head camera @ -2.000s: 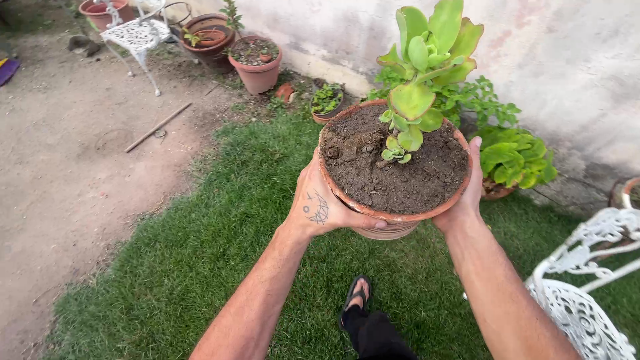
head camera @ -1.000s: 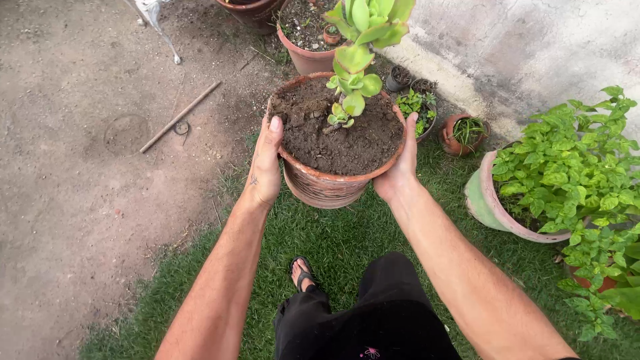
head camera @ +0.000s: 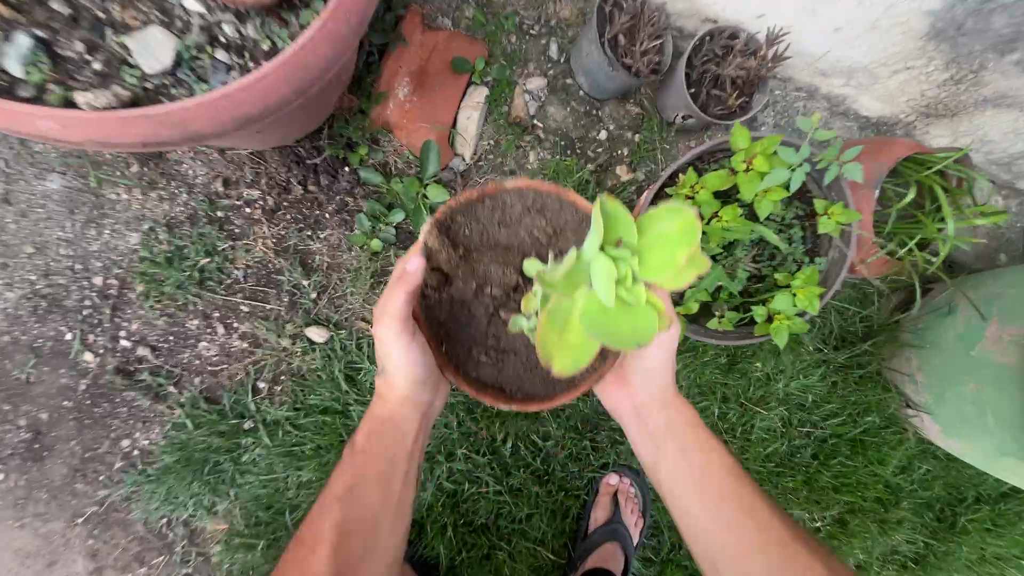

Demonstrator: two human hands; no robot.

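Observation:
Between my two hands is a round terracotta pot filled with brown soil. A succulent with broad light green leaves grows in it and leans over the pot's right side. My left hand grips the left wall, its thumb up by the rim. On the right side, my right hand holds the pot, its fingers partly hidden by the leaves and the pot. Whether the pot's base touches anything cannot be seen.
A large pink planter with soil and stones stands upper left, beside a broken terracotta piece. Two small grey pots are near the wall. A wide plant pot, a tipped terracotta pot and a green pot lie right.
Both hands have carried the potted succulent forward, close to the small pots by the wall. The view has moved nearer to the ground and looks more steeply down.

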